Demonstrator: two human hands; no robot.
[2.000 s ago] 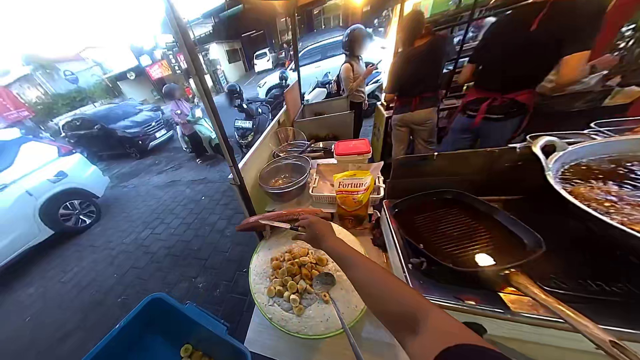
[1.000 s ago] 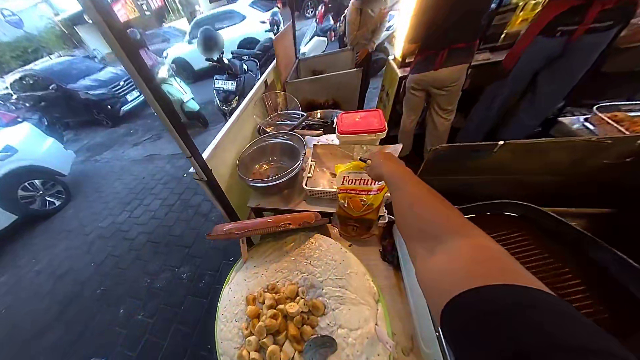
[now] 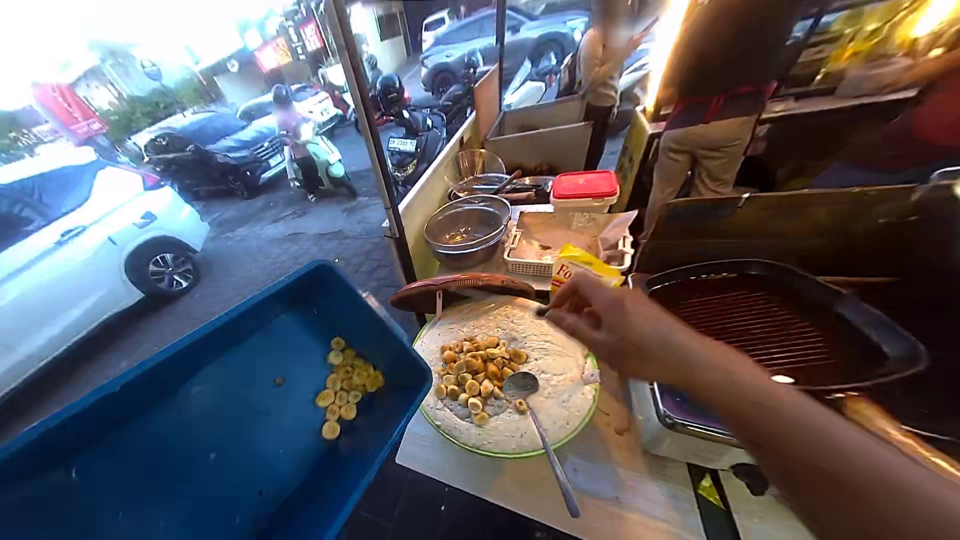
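My right hand (image 3: 592, 319) reaches in over the right rim of a wide basin of pale batter (image 3: 559, 360), its fingers pinched on a small dark object (image 3: 541, 310) that I cannot identify. Just behind the hand stands a yellow Fortune cooking oil pouch (image 3: 581, 266), partly covered by it. Banana slices (image 3: 476, 371) lie heaped on the batter, with a metal ladle (image 3: 523, 385) beside them, its handle over the near rim. A blue plastic tub (image 3: 187, 375) at the left holds more banana slices (image 3: 349, 386) near its right end. My left hand is out of view.
Beyond the basin are a reddish oblong lid (image 3: 461, 285), metal strainer bowls (image 3: 466, 225), a white plastic basket (image 3: 531, 262) and a red-lidded container (image 3: 585, 187). At right, a dark square pan of oil (image 3: 757, 322) sits on a stove. People in aprons stand behind a metal partition (image 3: 787, 229).
My right hand has come back from the top of the oil pouch to above the batter's right side. The blue tub, low in the oldest frame, now fills the lower left.
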